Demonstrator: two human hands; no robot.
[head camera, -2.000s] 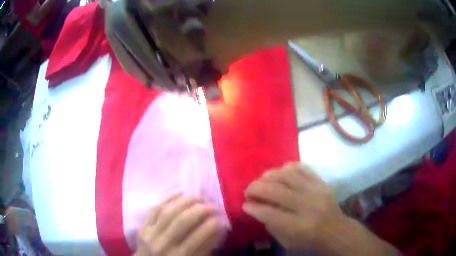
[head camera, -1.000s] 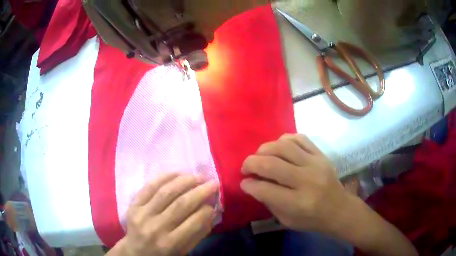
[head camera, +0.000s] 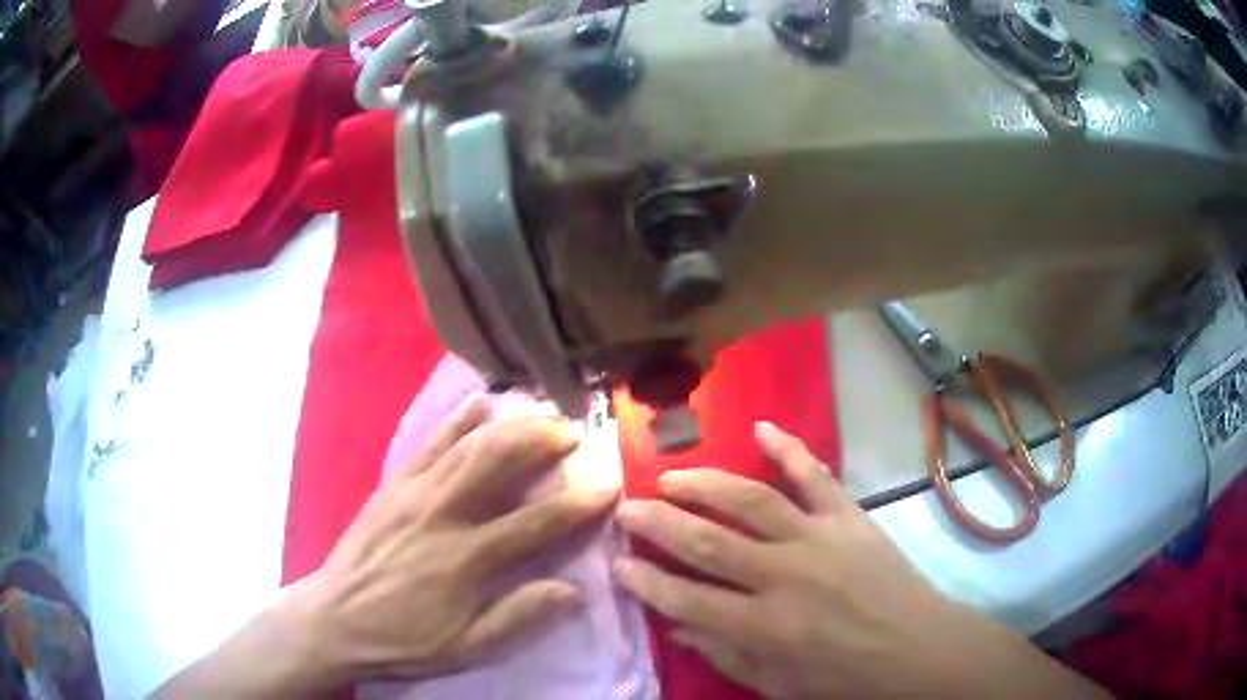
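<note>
My left hand (head camera: 458, 527) lies flat on the pale lining piece (head camera: 581, 636), fingers spread, fingertips just in front of the presser foot (head camera: 598, 410). My right hand (head camera: 780, 574) lies on the red panel (head camera: 358, 328) right of the pale edge, fingers spread, fingertips near the seam edge (head camera: 632, 561). The pale piece lies on top of the red panel. The sewing machine (head camera: 848, 178) stands over the cloth, its lamp glowing by the needle area. The needle itself cannot be made out clearly.
Scissors with orange-brown handles (head camera: 1005, 445) lie right of the panel, blades partly behind the machine arm. A folded red pile (head camera: 246, 164) lies at far left on the white table (head camera: 192, 451). A printed code label (head camera: 1221, 404) is at the right edge. Red cloth shows at lower right.
Both hands have moved up the cloth to near the presser foot, the left one most. The left fingers are more spread. The view has shifted, showing more of the machine.
</note>
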